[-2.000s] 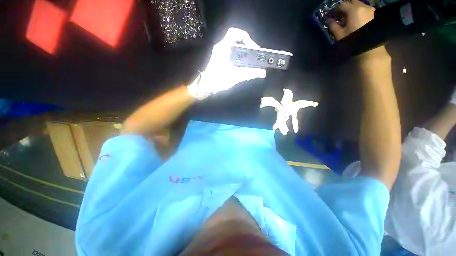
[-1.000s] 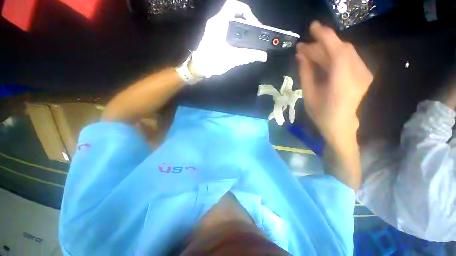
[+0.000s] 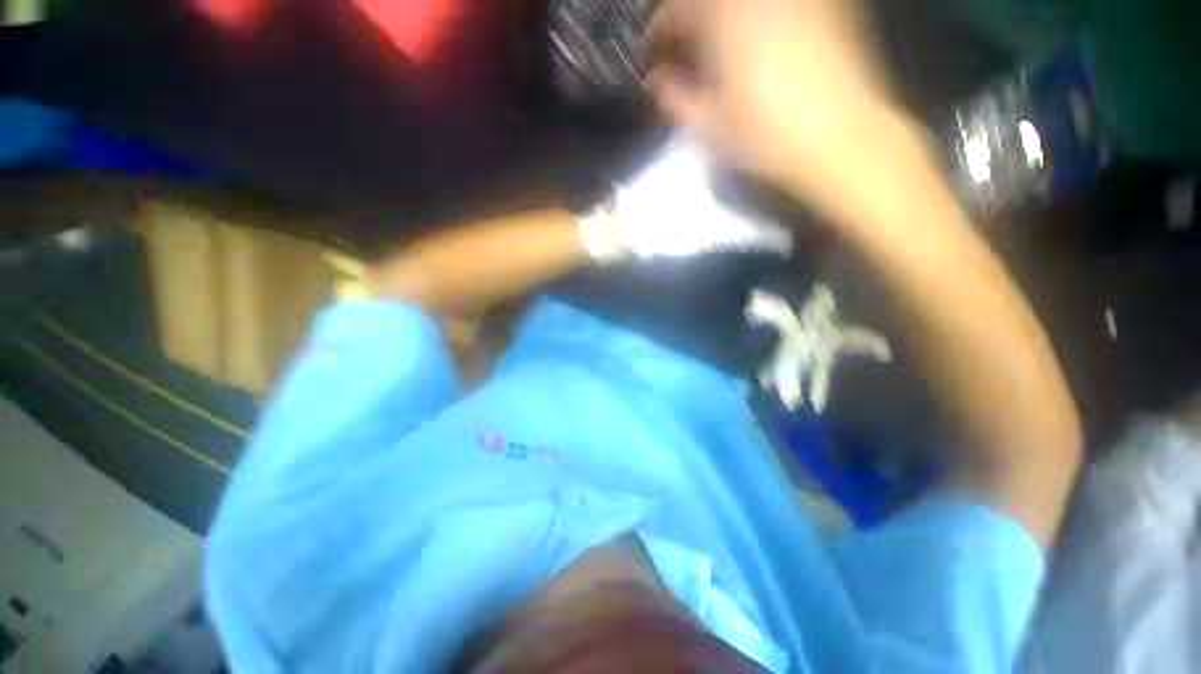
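Note:
The picture is strongly blurred. My left hand, in a white glove, is at the upper middle. It is partly covered by my bare right hand, which reaches across above it at the top edge. No device shows in the glove in this view; whether one is held behind the right hand is hidden. My right fingers are beside the glittering silver mass of small screws. What they hold, if anything, cannot be made out.
A crumpled off-white finger-like piece lies on the dark bench. Shiny rings are at the upper right. Red squares show at the top left. A person's white sleeve is at the right edge.
My right hand has moved up and left to the small screws, across my gloved hand. The dark device with the red-ringed socket has gone from sight. The camera view has shifted.

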